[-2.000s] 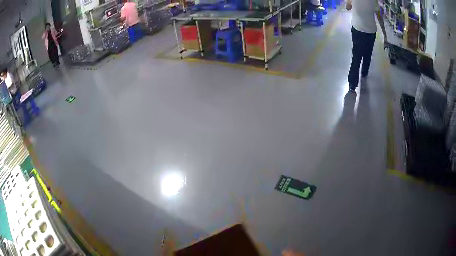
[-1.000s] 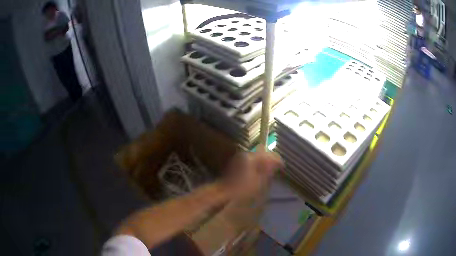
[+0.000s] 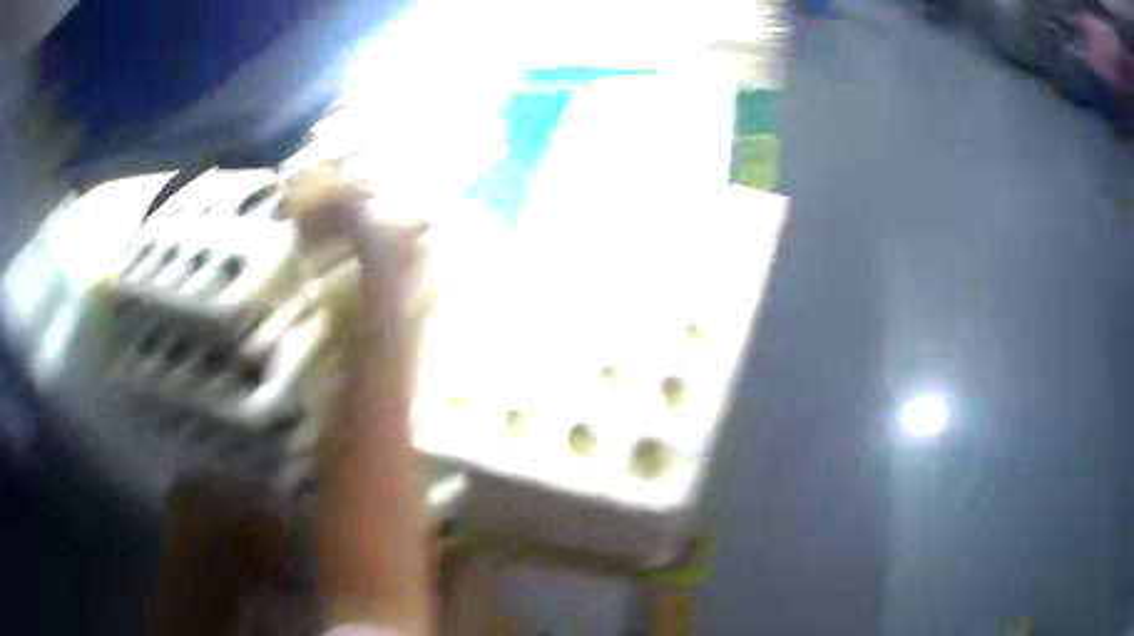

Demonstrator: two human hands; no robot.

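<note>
The view is strongly blurred. A forearm rises from the bottom left of centre, and my left hand [image 3: 342,218] is over the gap between two stacks of foam trays. Its fingers are smeared, so I cannot tell whether it holds anything. The left tray stack [image 3: 187,267] shows dark round holes and layered edges. The right tray stack [image 3: 585,385] is glaring white, with a few tan holes near its front corner. My right hand is not in view.
Green-blue bench mat [image 3: 529,137] shows behind the right stack. A brown carton [image 3: 224,540], mostly dark, is at the lower left. The grey floor [image 3: 871,286] runs along the right. A pink-clad person [image 3: 1101,50] is cut off at the top right.
The view has swung closer over the bench. The tray stacks look larger and further left. My left hand has moved up and left in the picture. The strapping scrap in the carton no longer shows.
</note>
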